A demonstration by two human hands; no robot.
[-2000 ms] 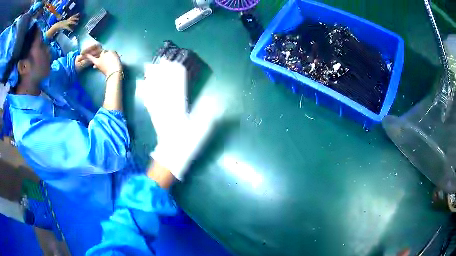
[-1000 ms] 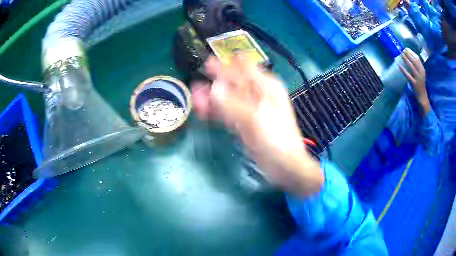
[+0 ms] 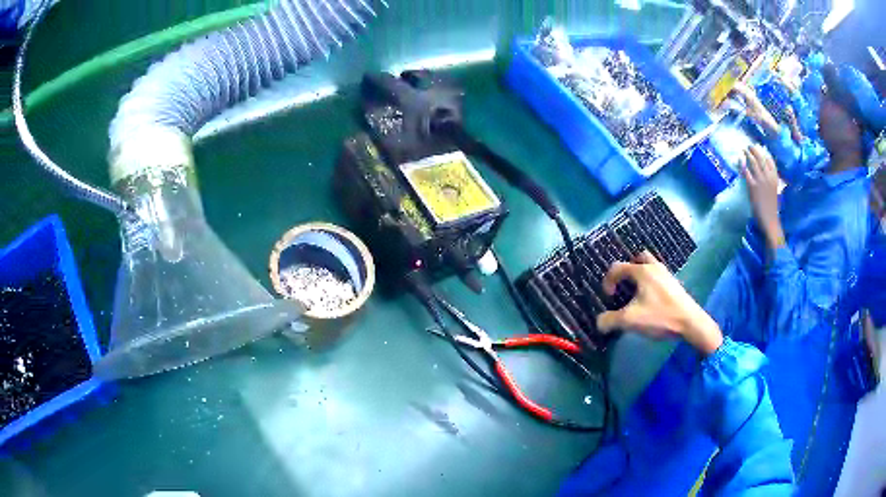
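Black plastic housings (image 3: 636, 233) lie side by side in a long row on the green bench, right of centre. My right hand (image 3: 653, 303) is bare and at the near end of this row. Its thumb and fingers are curled and apart, over or against the housings. Whether they grip one cannot be told. A small white patch at the bottom left edge may be the tip of my gloved left hand (image 3: 175, 493); the rest is out of the picture.
Red-handled pliers (image 3: 525, 388) and black cables lie before the black soldering station (image 3: 389, 209). A round pot (image 3: 364, 281) holds silvery scraps. A clear funnel (image 3: 180, 291) hangs at left by a blue bin (image 3: 73, 281). Another blue bin (image 3: 573, 126) and a person (image 3: 806, 214) are at right.
The view has swung from the left bin and neighbour to the station side. My right hand has moved from in front of the station, right to the row of housings. The pliers are now uncovered.
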